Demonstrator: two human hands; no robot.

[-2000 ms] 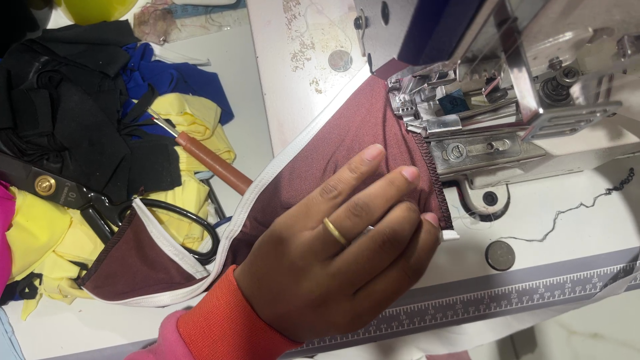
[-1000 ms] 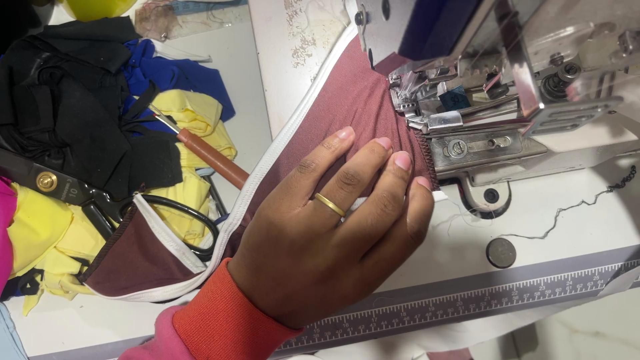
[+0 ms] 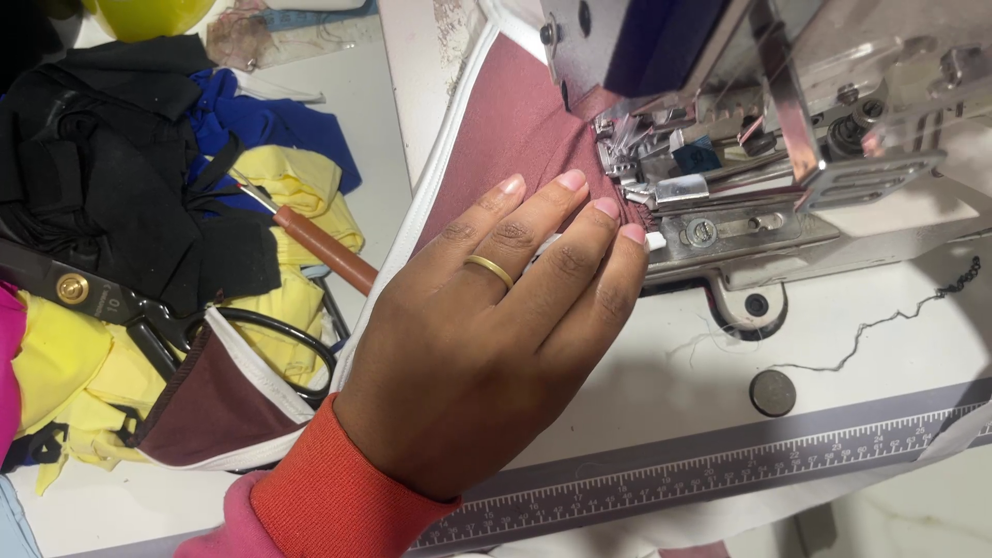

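Note:
My left hand [image 3: 496, 333], with a gold ring, lies palm down on maroon fabric [image 3: 504, 124] edged with white binding. Its slightly spread fingertips press the fabric just left of the presser foot [image 3: 612, 159] of a sewing machine [image 3: 744, 225]. Folds run from the fingers to the foot. A white strip shows between the fingers and beside the index fingertip. The thumb is hidden. A maroon triangular piece with white edging [image 3: 225, 403] lies left of the wrist, over a scissors handle. My right hand is out of view.
Black-handled scissors [image 3: 72, 288] and a brown-handled seam ripper [image 3: 329, 252] lie among black [image 3: 93, 155], blue [image 3: 287, 132] and yellow [image 3: 62, 356] cloth. A round metal disc [image 3: 773, 393] and dark thread [image 3: 860, 329] lie right, above a printed ruler strip [image 3: 697, 482].
My left hand has moved up the picture beside the presser foot, its fingers turning more upward. The maroon fabric and its white edge have shifted upward too.

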